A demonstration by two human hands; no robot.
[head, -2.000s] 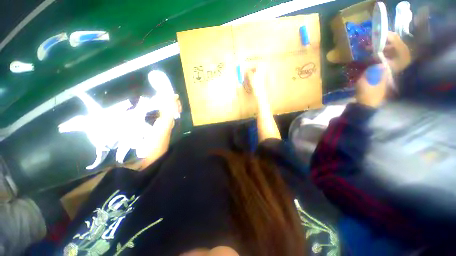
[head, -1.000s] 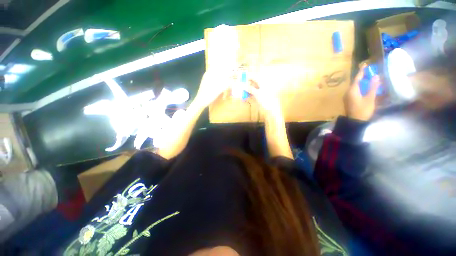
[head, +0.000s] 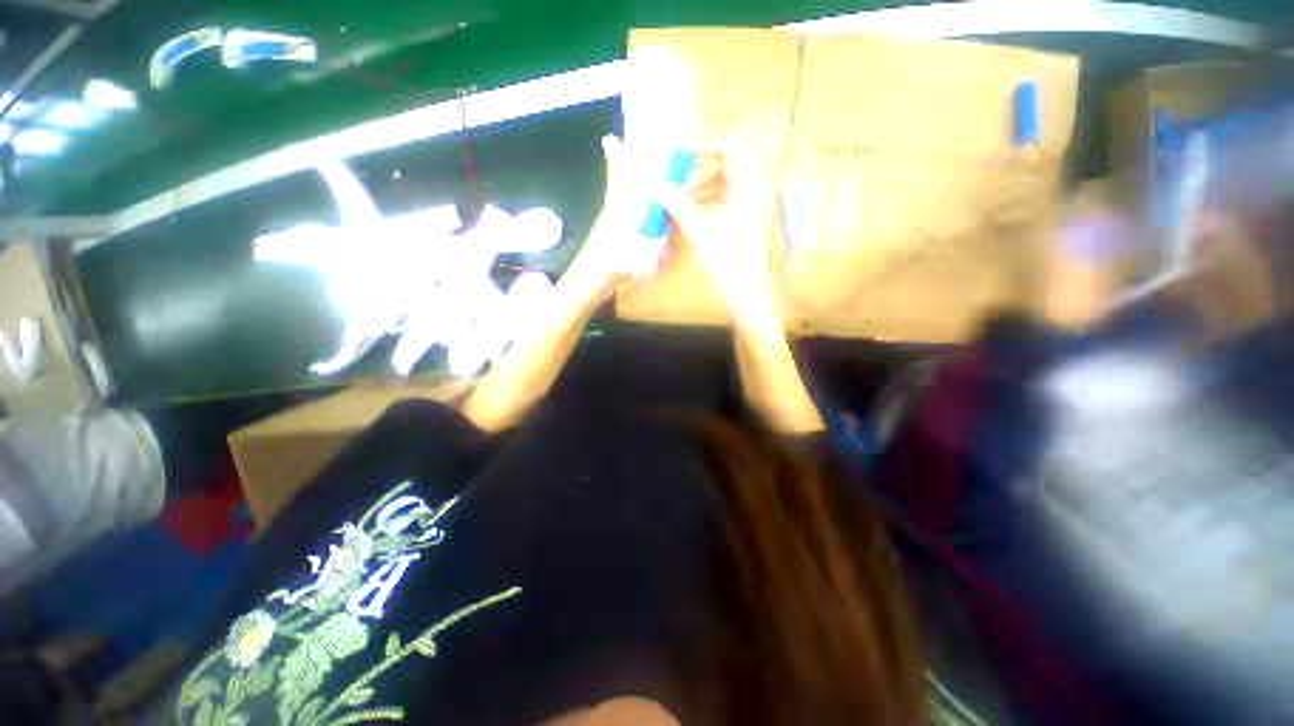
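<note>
A white insole [head: 654, 99], washed out by glare, stands over the left part of the tan cardboard sheet [head: 908, 270]. My left hand [head: 613, 234] holds it near its lower end. A bright blue piece [head: 681, 166] lies against the insole. My right hand [head: 717, 220] has its fingers on the blue piece; glare hides the exact grip. Another blue piece [head: 1027, 112] lies at the sheet's upper right, and a paler one [head: 795, 213] lies near the crease.
A glaring pile of white insoles [head: 412, 270] lies at left. Insoles with blue pieces [head: 270, 47] lie on the green belt beyond the pale rail [head: 412, 124]. An open carton [head: 341, 433] is below the bench edge. A neighbouring worker's blurred hands [head: 1093, 263] are at right beside a box [head: 1135, 107].
The view has shifted, so the cardboard sits further right. Both hands have moved left relative to the sheet, with the insole. The blue piece is now tilted. The neighbour's hands have moved.
</note>
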